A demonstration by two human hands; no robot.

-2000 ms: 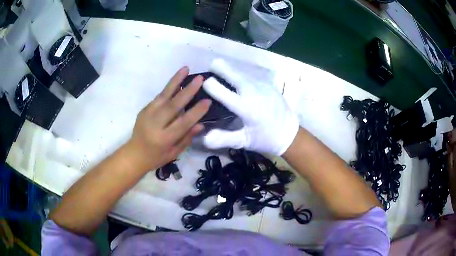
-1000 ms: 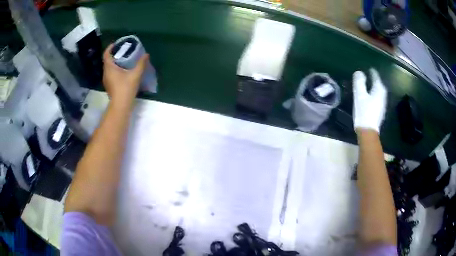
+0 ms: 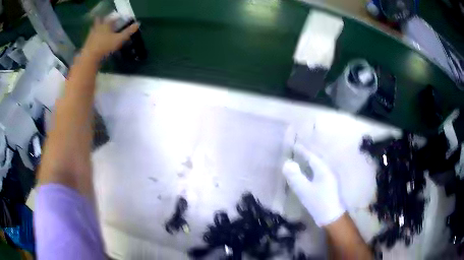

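My left hand [image 3: 107,38] is bare and blurred at the upper left, at a dark box [image 3: 133,48] with a raised pale flap. Something whitish and dark shows between thumb and fingers; I cannot tell if it is gripped. My right hand [image 3: 315,188], in a white glove, is over the white worktable [image 3: 219,137], fingers apart, holding nothing visible. A bagged device [image 3: 353,86] stands on the green belt beside an open box [image 3: 308,76] with its pale flap up. Black coiled cables [image 3: 249,228] lie at the near edge.
A larger cable pile [image 3: 399,188] lies at the right. Boxes with pale flaps up [image 3: 23,124] crowd the left, partly behind my left arm. A dark box [image 3: 385,91] is just right of the bagged device. A blue fan [image 3: 397,7] is beyond the belt.
My left hand has moved up to the dark box at the upper left from where it held a bagged device. My right hand has come back from the belt to over the table.
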